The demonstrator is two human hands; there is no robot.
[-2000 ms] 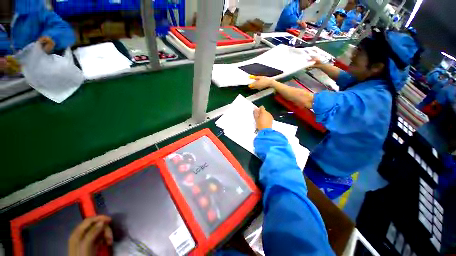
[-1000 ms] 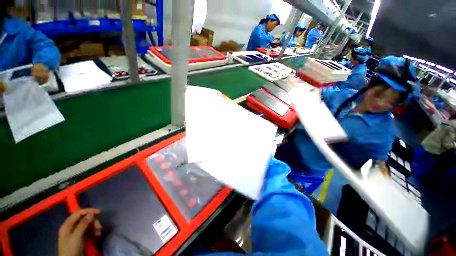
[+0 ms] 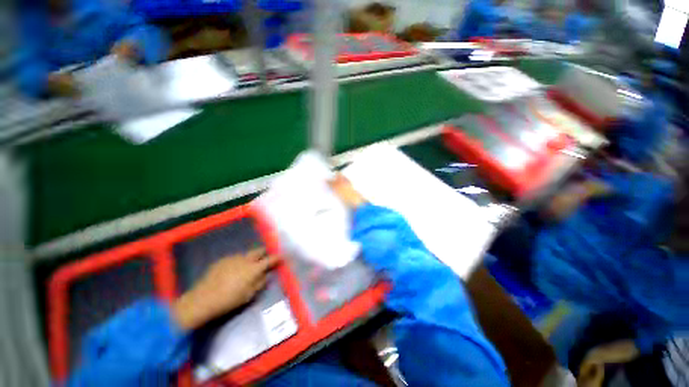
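The frame is blurred. A red three-slot tray (image 3: 162,261) lies in front of me. Dark tablets lie in its left slot (image 3: 113,302) and middle slot (image 3: 215,242); the middle one bears a white label (image 3: 279,321). The right slot holds a sleeved tablet with reddish print (image 3: 332,287), partly covered. My right hand (image 3: 347,192) holds a whitish protective sleeve (image 3: 306,215) by its upper right edge, above the right slot. My left hand (image 3: 227,283) is over the middle tablet, fingertips near the red divider; its grip is unclear. A pale, shiny patch lies below it.
White sheets or sleeves (image 3: 415,208) lie right of the tray. The green belt (image 3: 204,151) and a grey upright (image 3: 324,98) are beyond. Another red tray (image 3: 491,162) is at right, beside a person in blue (image 3: 604,234). Another person's hands hold a white sleeve at upper left.
The sleeve in my right hand has moved left and down over the right slot. My left hand has moved right and up across the middle tablet. The neighbouring person's raised white piece is no longer seen there.
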